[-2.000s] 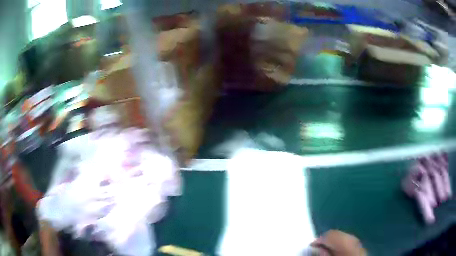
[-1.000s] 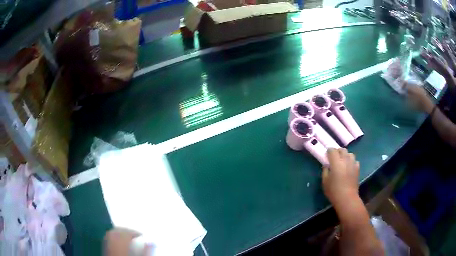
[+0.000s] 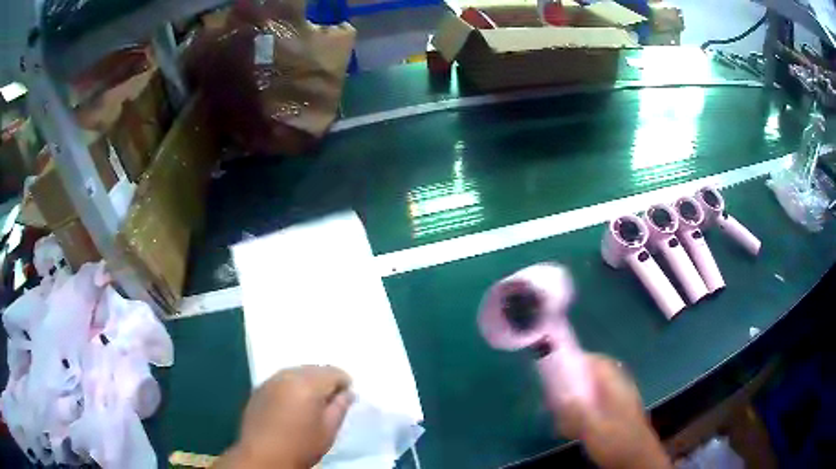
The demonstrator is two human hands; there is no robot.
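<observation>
My right hand (image 3: pixel 610 417) holds a pale pink handheld appliance (image 3: pixel 532 311) by its handle, raised over the green table, its round head with dark centre toward the upper left. The unit and hand are slightly blurred. My left hand (image 3: pixel 298 412) is closed on the near part of the white sheet stack (image 3: pixel 321 302); the top sheet is rumpled beside the fingers, and the fingertips are partly hidden. Several bare pink units (image 3: pixel 674 243) lie in a slanted row at the right. A heap of wrapped units (image 3: pixel 82 366) lies at the left.
A metal post (image 3: pixel 78 165) and cardboard (image 3: pixel 170 201) stand at left. A shiny brown bag (image 3: pixel 275 82) and an open carton (image 3: pixel 541 55) are at the back. A clear plastic bag (image 3: pixel 802 192) lies far right. A yellow strip (image 3: pixel 192 460) is at the near edge.
My right hand has lifted one pink unit from the row and carried it left. My left hand now grips the sheet. The view has turned left; the other person's hand at right is gone.
</observation>
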